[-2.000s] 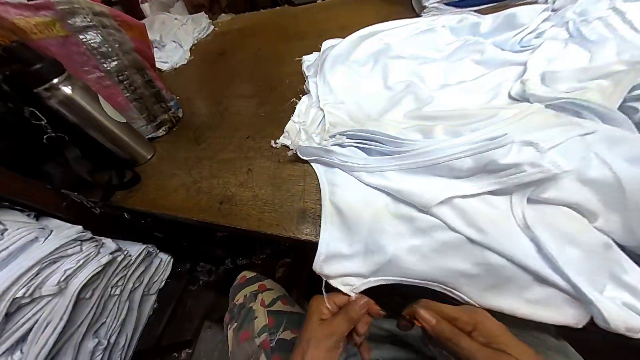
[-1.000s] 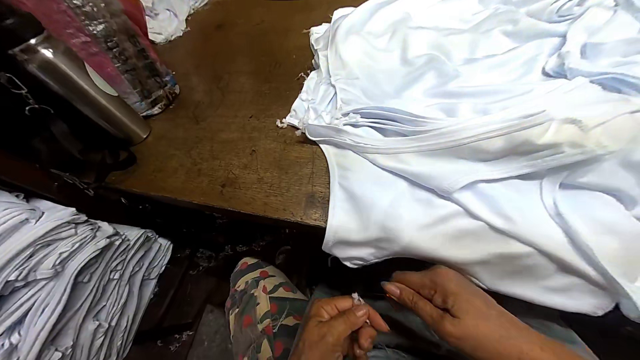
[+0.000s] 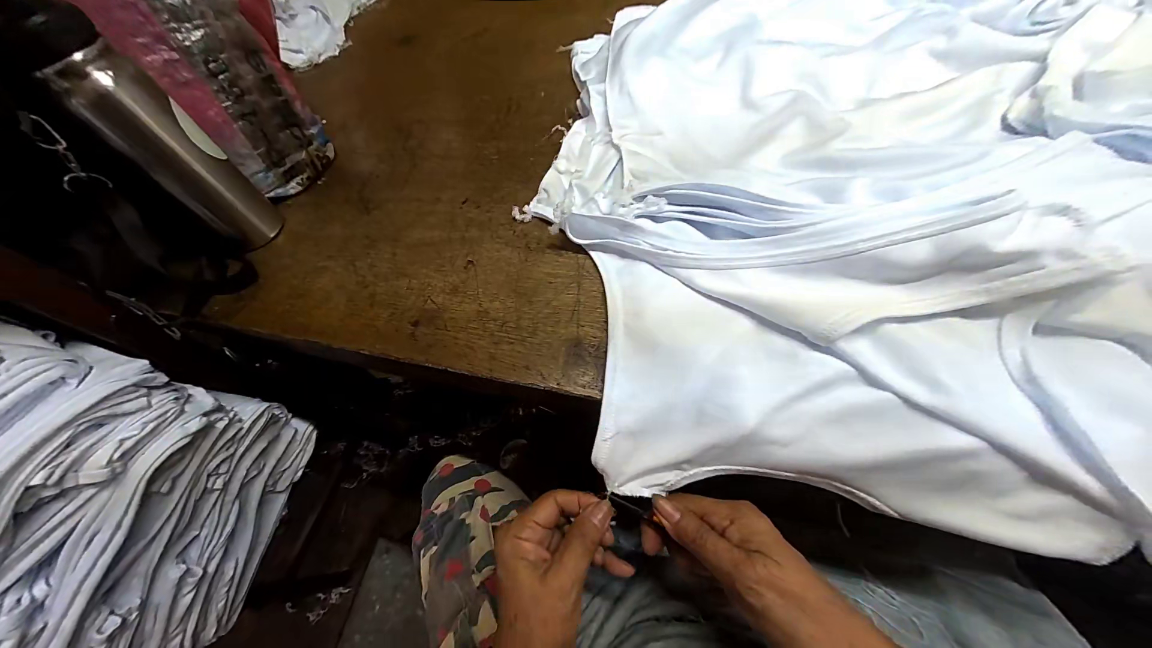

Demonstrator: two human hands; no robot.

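A white sleeveless garment (image 3: 738, 378) hangs over the front edge of the table, on top of more white fabric (image 3: 765, 81). My left hand (image 3: 558, 549) is at its lower left corner, with thumb and index finger pinched together by the hem; whether they grip cloth or thread cannot be told. Close on the right, my right hand (image 3: 720, 540) holds a small dark, thin tool (image 3: 630, 506) between thumb and fingers, its tip at the same corner. Most of that tool is hidden by the fingers, so its kind is unclear.
On the wooden table (image 3: 432, 207) stand a steel bottle (image 3: 171, 153) and a pink plastic bag (image 3: 225, 81) at the left. A white cloth (image 3: 310, 31) lies behind them. A stack of folded white garments (image 3: 135, 486) is at the lower left, below the table edge.
My hands have moved up to the garment's lower left corner; one second ago they were slightly below it. The small dark tool now shows at the corner.
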